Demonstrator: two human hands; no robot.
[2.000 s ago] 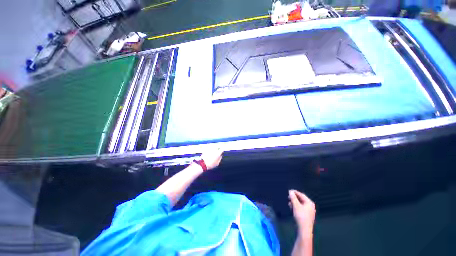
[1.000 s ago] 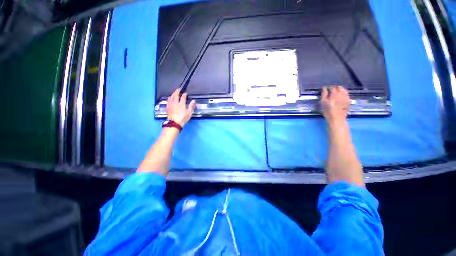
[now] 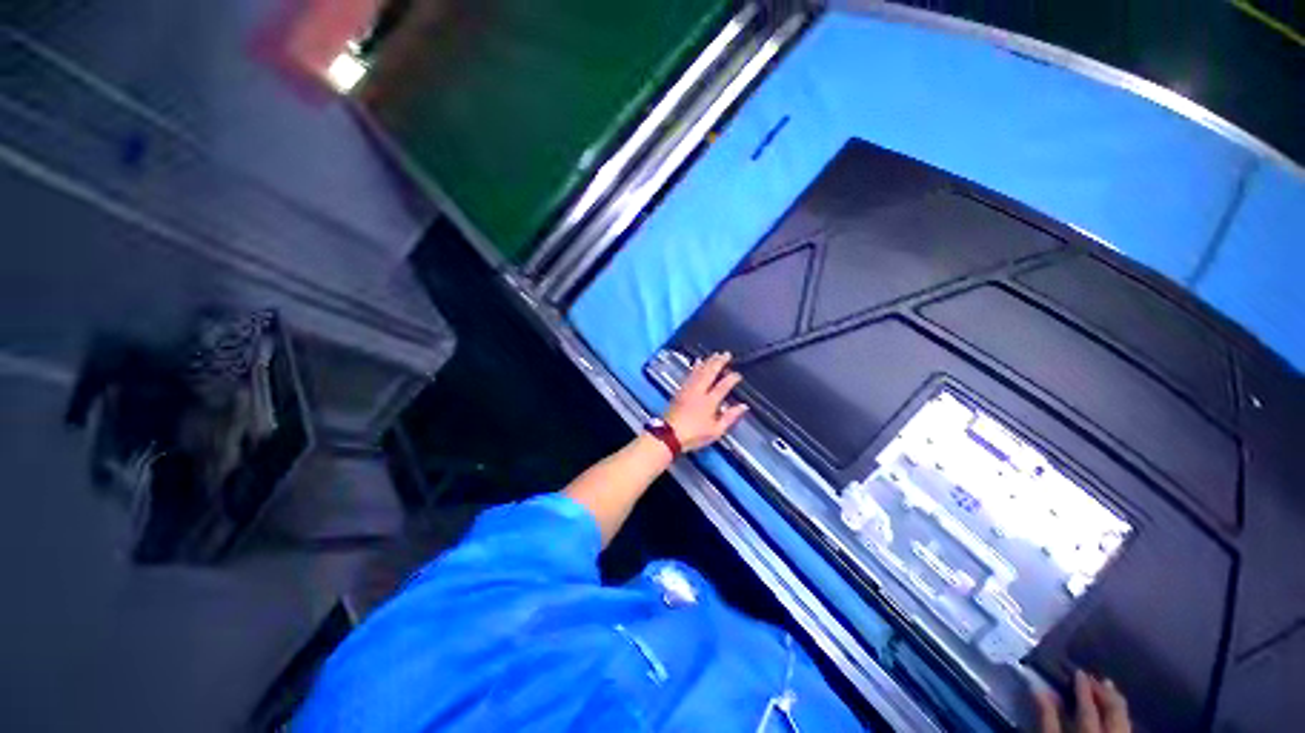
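The large black LCD panel point(image 3: 988, 344) lies ribbed side up, running diagonally at the right. A bright metal mounting plate point(image 3: 988, 501) with holes sits in it beside the silvery near-edge strip point(image 3: 784, 455). My left hand point(image 3: 704, 407), with a dark red band at the wrist, rests on the panel's near edge towards its left corner, fingers apart. My right hand point(image 3: 1083, 707) is mostly cut off by the bottom edge of the picture. Only its fingers show, touching the panel edge beyond the plate. Its grip cannot be told.
The panel lies on a blue padded carrier point(image 3: 1131, 186) with a metal rail in front. Silver rollers point(image 3: 666, 151) separate it from a green conveyor surface point(image 3: 530, 100). Dark and grey equipment point(image 3: 215, 430) stands at the left, blurred.
The view has swung left, so the panel now appears tilted at the right. Since two seconds ago both hands have come onto the panel's near edge. They remain there since one second ago.
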